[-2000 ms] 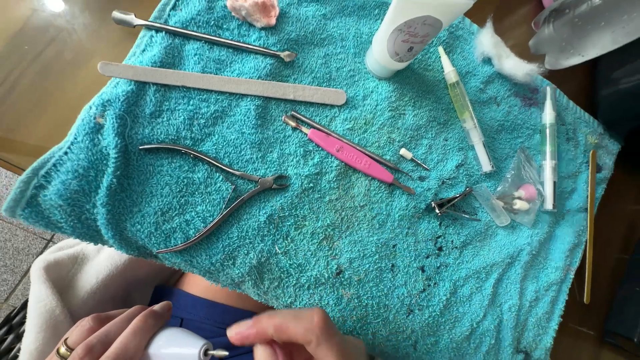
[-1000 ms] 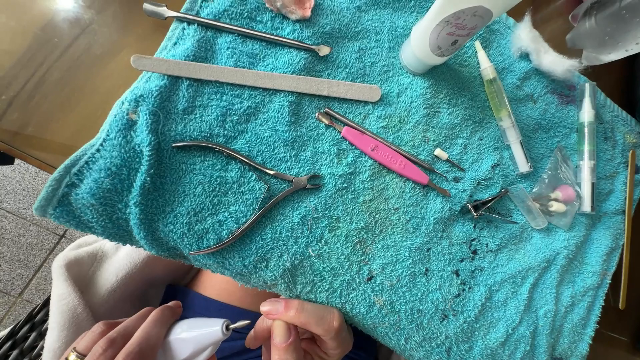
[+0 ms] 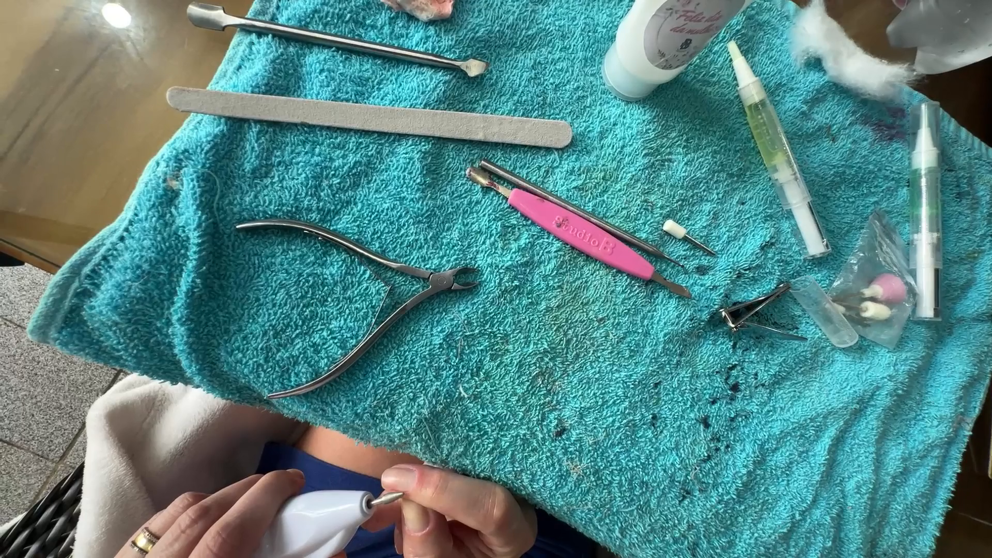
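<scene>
My left hand (image 3: 205, 515), with a gold ring, is wrapped around a white handheld nail drill (image 3: 322, 523) at the bottom edge. The drill's metal bit (image 3: 386, 499) points right. Two fingertips of my right hand (image 3: 465, 508) lie at the bit's tip, one above and one below; whether they pinch it is unclear. Above the hands, metal cuticle nippers (image 3: 443, 280) rest on a turquoise towel (image 3: 496, 403). To their right lie a pink-handled cuticle pusher (image 3: 581, 232), a slim metal tool (image 3: 573, 208) and a loose white-headed drill bit (image 3: 676, 229).
A grey nail file (image 3: 368, 120) and a metal pusher (image 3: 341, 39) lie at upper left. Toward the right are a white tube (image 3: 659, 46), cotton (image 3: 849, 58), two pen applicators (image 3: 779, 147) (image 3: 925, 209), a nail clipper (image 3: 752, 308) and a plastic bag (image 3: 880, 287) with bits.
The drill's bit and the fingertips of my right hand have come together; one second ago a small gap showed between them. The tools on the towel have kept their places.
</scene>
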